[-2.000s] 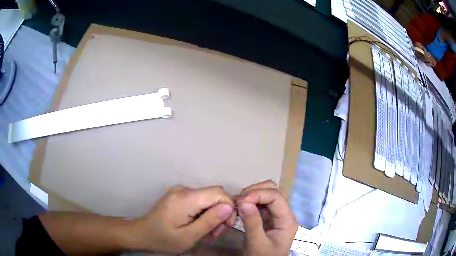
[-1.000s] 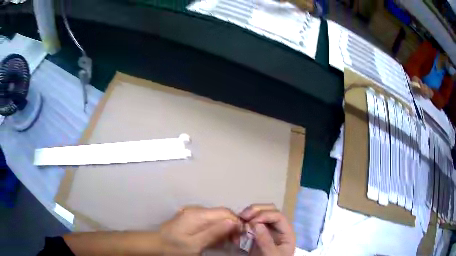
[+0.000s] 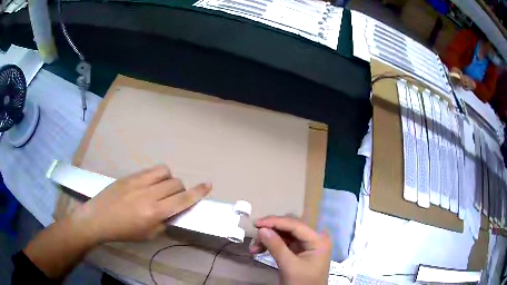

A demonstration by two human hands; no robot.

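Note:
A long white strip (image 3: 211,218) lies slantwise on the near part of the cardboard work sheet (image 3: 194,128), its notched, tabbed end towards my right hand. My left hand (image 3: 142,203) lies across the middle of the strip and holds it against the sheet, fingers stretched to the right. My right hand (image 3: 294,247) pinches the dark thin cord (image 3: 178,245) between thumb and forefinger just beside the notched end. The cord trails in loops over the sheet's near edge. My fingertips partly hide the pinched part. A white piece shows partly beneath my right hand.
Rows of patterned white strips (image 3: 425,150) lie on a tan board (image 3: 384,167) at the right. A small fan (image 3: 12,100) and a thin metal arm (image 3: 83,83) stand at the left. Strip sheets (image 3: 278,16) lie across the dark surface. A person in orange sits at the far right.
My left hand has left my right hand and moved left onto the strip. The strip has come nearer and tilted, its notched end lower right. The cord's loops now show.

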